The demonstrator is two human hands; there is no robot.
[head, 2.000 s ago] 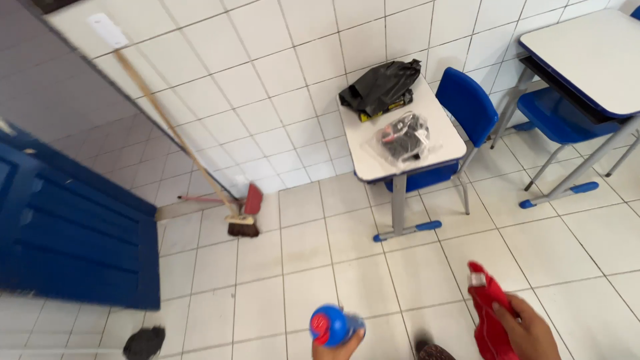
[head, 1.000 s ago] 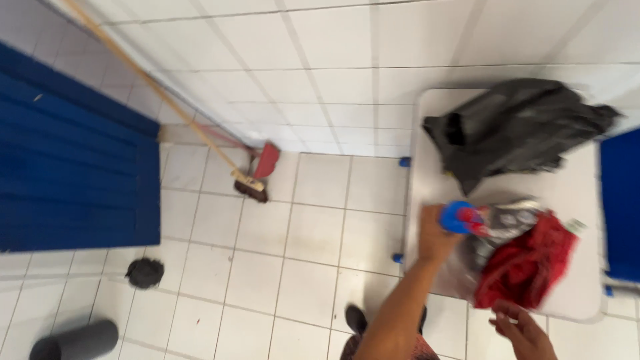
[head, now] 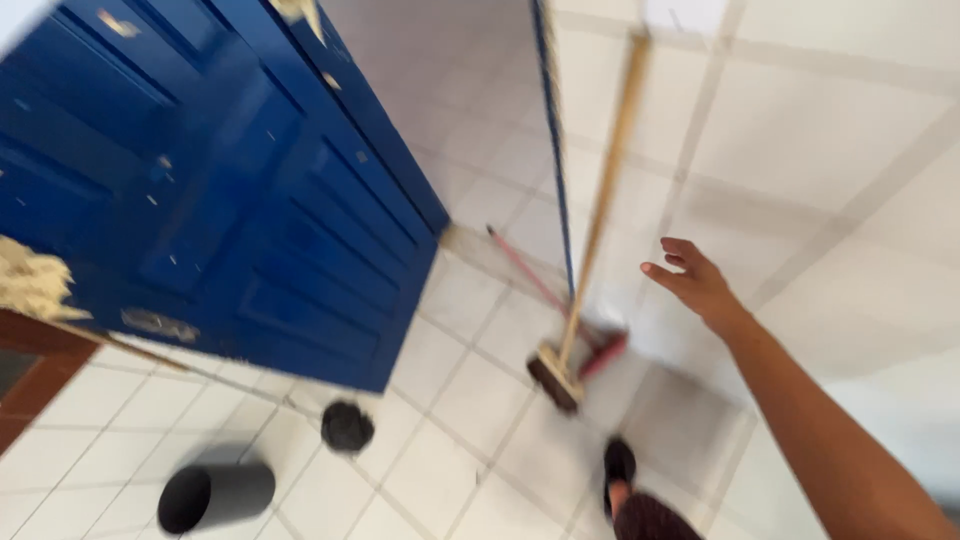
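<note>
My right hand (head: 686,281) reaches in from the right edge, held in the air in front of the white tiled wall, its fingers apart and nothing in it. The nearest thing is a broom (head: 607,172) to its left, its wooden handle leaning up along the wall and its dark bristles on the floor. Behind the broom head lies a red long-handled dustpan (head: 604,352), blurred. Hand and broom do not touch. My left hand is out of view.
A blue panelled door (head: 247,195) with damaged, chipped edges stands open at the left beside a doorway. A dark cylindrical bin (head: 217,495) lies on its side on the tiled floor (head: 457,420), near a round black object (head: 346,427). My black shoe (head: 619,461) is at the bottom.
The view has swung left, away from the desk with the black bag. My right hand was by the red cloth and is now empty near the broom. My left hand, holding a blue-capped bottle before, has left view.
</note>
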